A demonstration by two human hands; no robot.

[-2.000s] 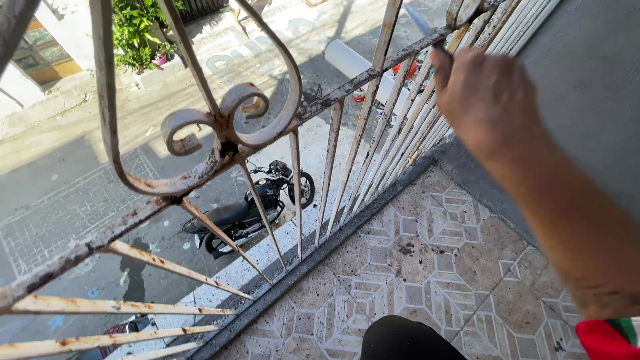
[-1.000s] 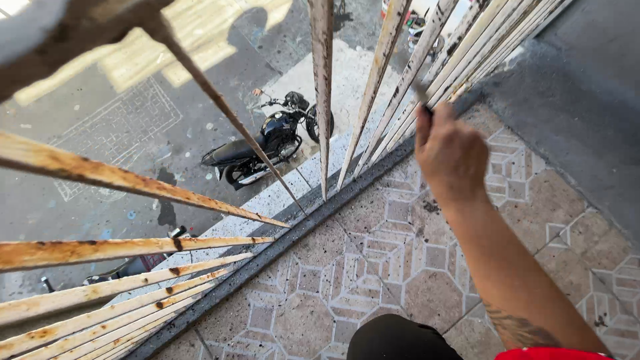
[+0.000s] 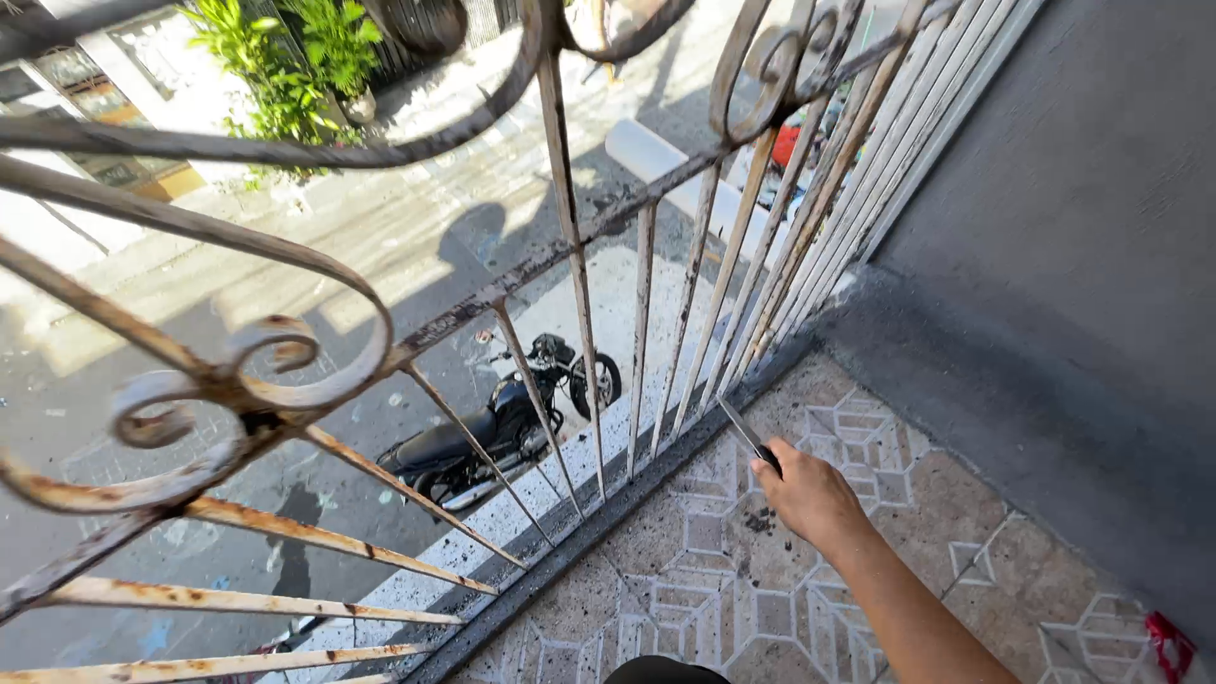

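Observation:
My right hand (image 3: 807, 494) is closed around the black handle of a knife (image 3: 746, 429). The blade points up and left, its tip close to the foot of the metal railing (image 3: 579, 247) near the dark curb (image 3: 589, 546). The railing has scrolls and thin bars with worn white paint, rust and dark patches. Dark flakes (image 3: 760, 520) lie on the patterned tile floor (image 3: 703, 570) beside my hand. My left hand is not in view.
A grey wall (image 3: 1045, 237) rises at the right. A red object (image 3: 1168, 646) lies on the tiles by it. Beyond the railing, down on the street, stand a black motorcycle (image 3: 503, 418), a white cylinder (image 3: 655, 157) and green plants (image 3: 275, 76).
My right hand with the knife was up at the railing's crossbar two seconds ago, then lower by the bars, and is now down near their feet above the tiles. The view has shifted.

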